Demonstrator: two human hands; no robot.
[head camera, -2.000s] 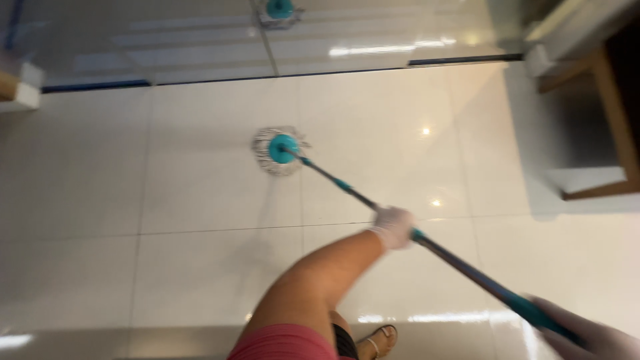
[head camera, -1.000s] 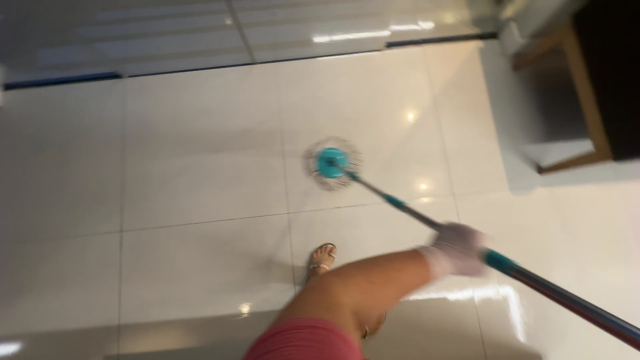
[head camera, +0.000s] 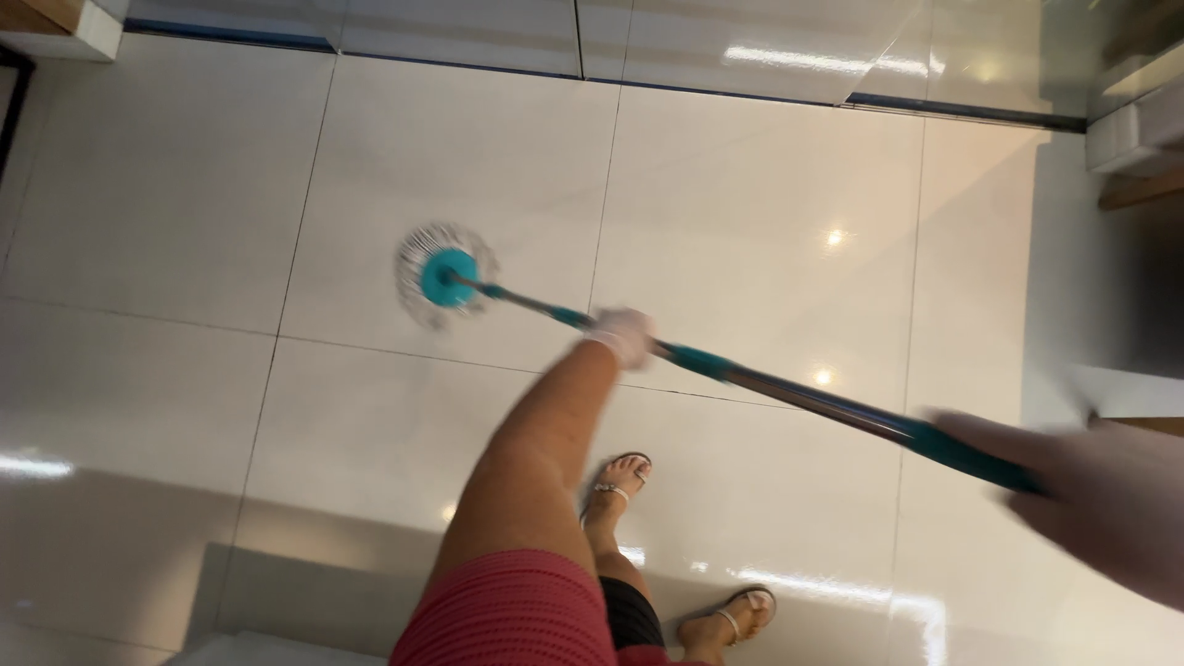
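Observation:
A spin mop with a round teal head (head camera: 449, 277) and a fringe of pale strands rests on glossy cream floor tiles, left of the middle. Its teal and dark metal handle (head camera: 814, 398) slants down to the right. My left hand (head camera: 622, 337), in a thin whitish glove, is closed around the lower part of the handle. At the right edge my right hand (head camera: 1082, 490), blurred by motion, grips the teal upper end of the handle; the tip of the handle is hidden in it.
Glass panels (head camera: 462, 37) with a dark bottom rail run along the top. A white base with wood (head camera: 88, 35) is at the upper left, dark blurred furniture (head camera: 1147, 277) at the right. My sandalled feet (head camera: 618, 481) stand below the handle. Lights reflect on the tiles.
The mop head first came closer to my feet, then swept out to the left across the tiles. My left hand has moved left with the handle. My right hand, out of view one second ago, shows again.

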